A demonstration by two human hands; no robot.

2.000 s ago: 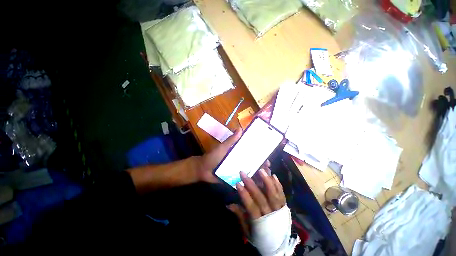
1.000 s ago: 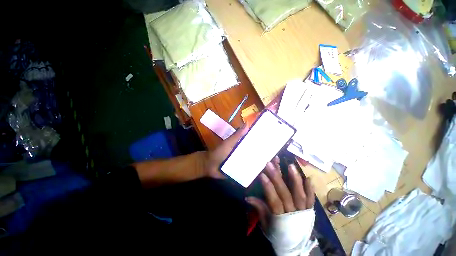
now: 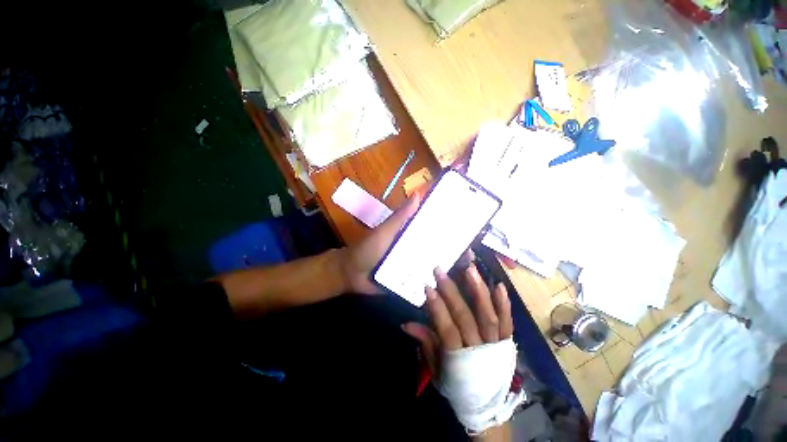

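Note:
A smartphone (image 3: 437,237) with a bright white screen lies tilted in my left hand (image 3: 369,257), which holds it from its left side and from below. My right hand (image 3: 470,315), with a white wrap (image 3: 477,384) around palm and wrist, holds nothing. Its fingers are apart, and the fingertips are over the lower edge of the screen; whether they touch it I cannot tell. The screen content is too bright to read.
The wooden table bears white papers (image 3: 595,233), blue-handled snips (image 3: 587,142), a metal cup (image 3: 589,331), clear polybags (image 3: 669,104) and white garments (image 3: 690,380). Bagged green garments (image 3: 298,52), a pink slip (image 3: 361,202) and a pen (image 3: 398,175) lie on the brown desk. A blue stool (image 3: 248,247) stands beside it.
My right hand first moved off the screen to the right, then came back to its lower edge. My left hand keeps holding the phone. The view has shifted slightly.

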